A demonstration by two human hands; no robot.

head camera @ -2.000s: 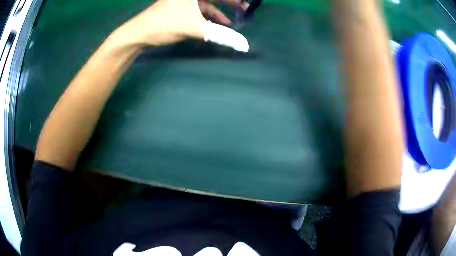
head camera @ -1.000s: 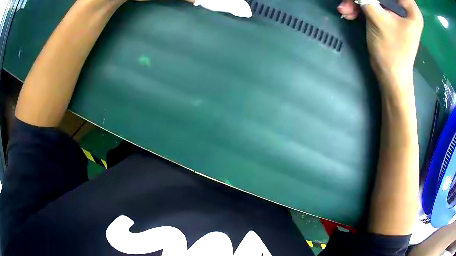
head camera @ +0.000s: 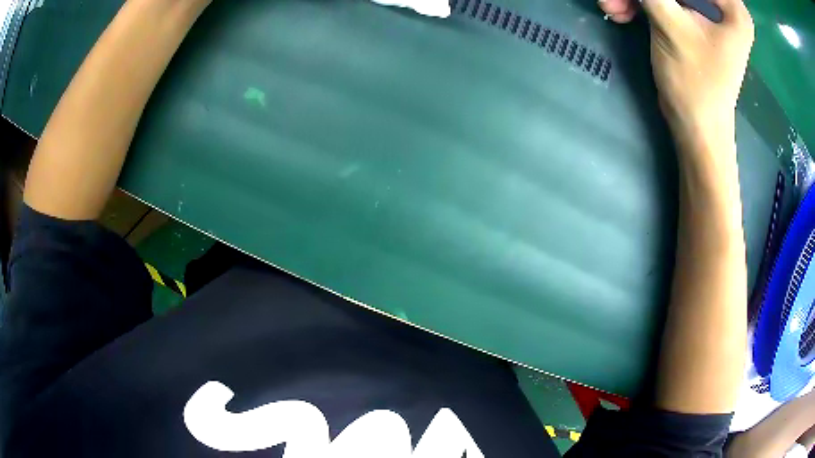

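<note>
A black carrier tape strip [head camera: 536,36] with a ladder-like row of pockets lies on the dark green mat at the top. My left hand [head camera: 411,5] is mostly cut off by the top edge; a white-covered finger shows at the strip's left end. What it holds, if anything, is hidden. My right hand [head camera: 697,54] is right of the strip, partly cut off at the top, with its fingers around a thin black-handled tool [head camera: 701,9]. The tool's tips are out of the picture.
A bright-blue reel [head camera: 786,295] stands at the right edge, with a long thin dark piece [head camera: 774,224] beside it. The mat's front edge [head camera: 357,309] runs across before my body. Another person's arm [head camera: 777,434] shows at bottom right.
Since the oldest frame, the view has shifted, both hands sit differently and the strip has come into sight. Over the last second, the hands and strip sit slightly higher in view.
</note>
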